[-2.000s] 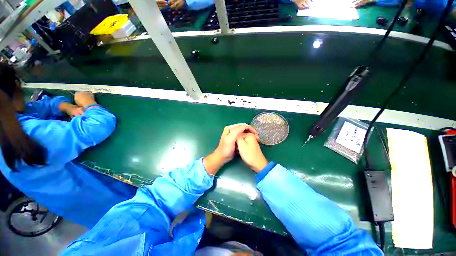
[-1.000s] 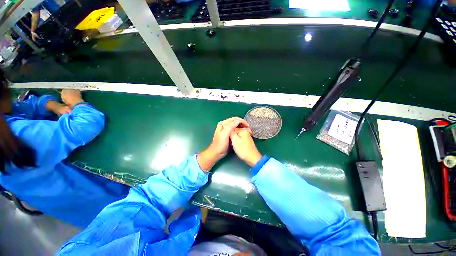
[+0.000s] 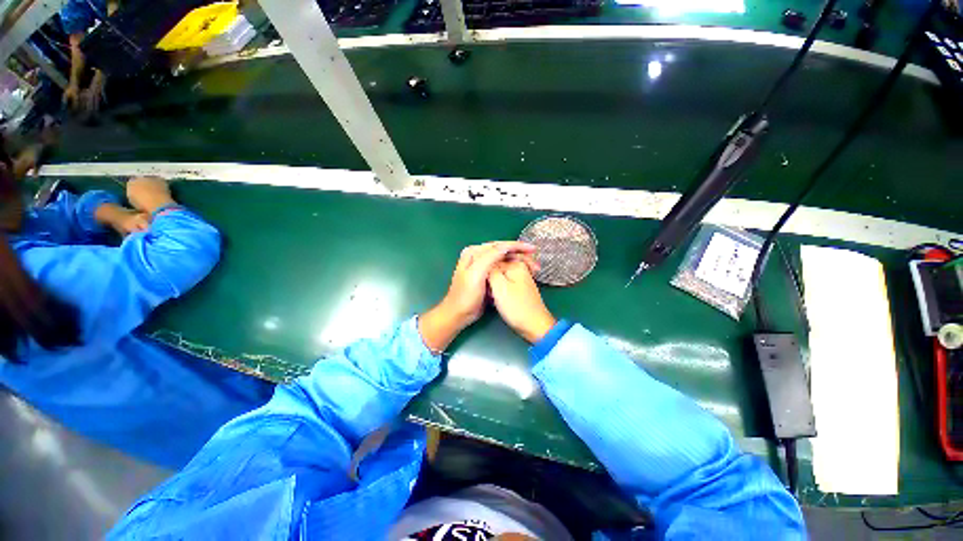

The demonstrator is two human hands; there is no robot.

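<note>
My left hand [image 3: 467, 287] and my right hand [image 3: 517, 297] meet above the green bench, fingers bent together at the near left edge of the round screw dish [image 3: 560, 252]. Whatever lies between the fingers is hidden; I cannot tell if they hold a part. The dish holds a mass of tiny silvery-grey pieces. The black electric screwdriver [image 3: 705, 194] lies slanted right of the dish, over the belt edging, its thin bit pointing down-left towards me.
A clear bag with a white label [image 3: 721, 271], a black power supply box [image 3: 784, 385], a long white paper sheet [image 3: 851, 370] and a red-black unit [image 3: 943, 349] stand to the right. Small black pieces [image 3: 418, 87] sit on the conveyor. A person in blue [image 3: 127, 285] works at left.
The whole view has shifted a little. My hands stay together beside the dish, with slight finger movement. The small black pieces on the belt appear slightly shifted right since the last frame.
</note>
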